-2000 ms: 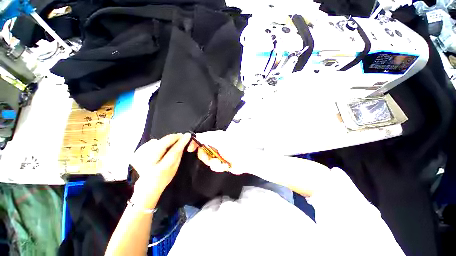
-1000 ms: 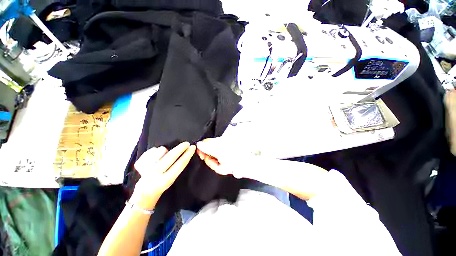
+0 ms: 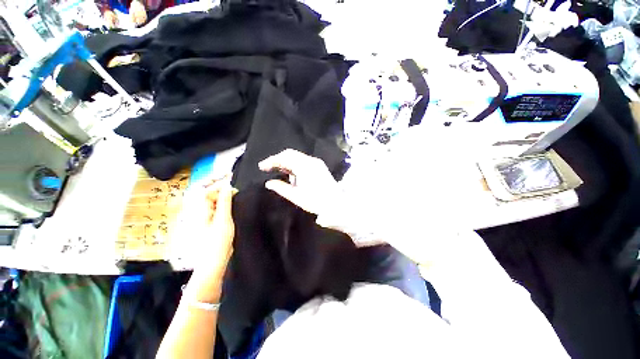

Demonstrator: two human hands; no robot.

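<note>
A large black garment lies over the table's front edge and runs down onto my lap. My left hand is at its left edge, with the fingertips at the cloth; blown-out light blurs the fingers. My right hand is over the garment's middle, its thumb and forefinger curved and apart with black showing between them. Its palm is hidden, so I cannot tell whether it holds anything. No snips show.
The white sewing machine head stands right of the garment. A dark rectangle in a beige tray lies at the table's right. Wooden-coloured patch at left, a blue crate below. Another machine is at far left.
My hands have parted from their fingertip-to-fingertip pinch. The left went left to the cloth's edge; the right moved up. The orange in my right hand no longer shows. The view has shifted slightly.
</note>
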